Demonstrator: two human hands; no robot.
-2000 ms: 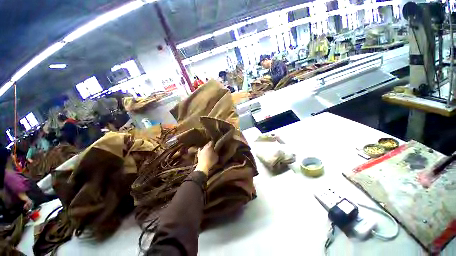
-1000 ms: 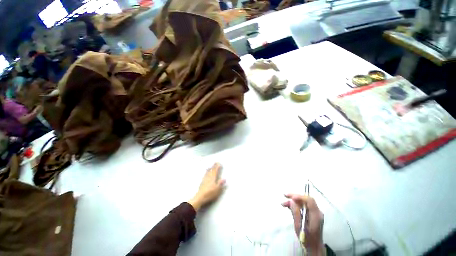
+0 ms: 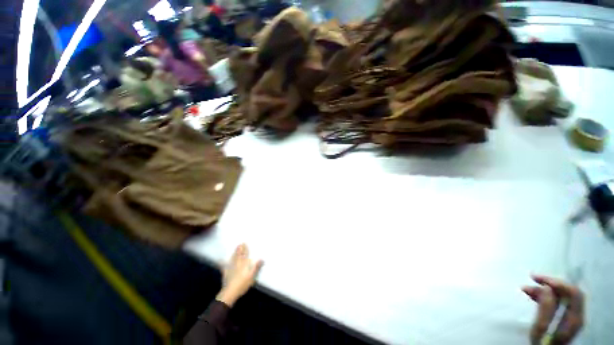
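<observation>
My left hand (image 3: 240,272) rests at the near edge of the white tabletop (image 3: 404,229), fingers apart, holding nothing. My right hand (image 3: 560,311) is at the lower right, partly cut off by the picture's edge, with the slim pen-shaped tool (image 3: 556,319) between its fingers; the tool is blurred and its tip cannot be made out. A brown bag (image 3: 176,185) with a tiny pale label lies flat at the table's left corner, beyond my left hand. A tall folded bag stack (image 3: 451,87) stands at the far side.
More heaped brown bags (image 3: 279,81) lie left of the stack. A pale bundle (image 3: 538,94), a tape roll (image 3: 588,135) and a black adapter (image 3: 604,202) are at the right. A person in purple (image 3: 185,60) is beyond the table. A yellow floor line (image 3: 114,273) runs at left.
The view has swung left. My left hand has let go of the stack and moved to the table edge. The right hand with the pen came into view and is now nearer the right edge.
</observation>
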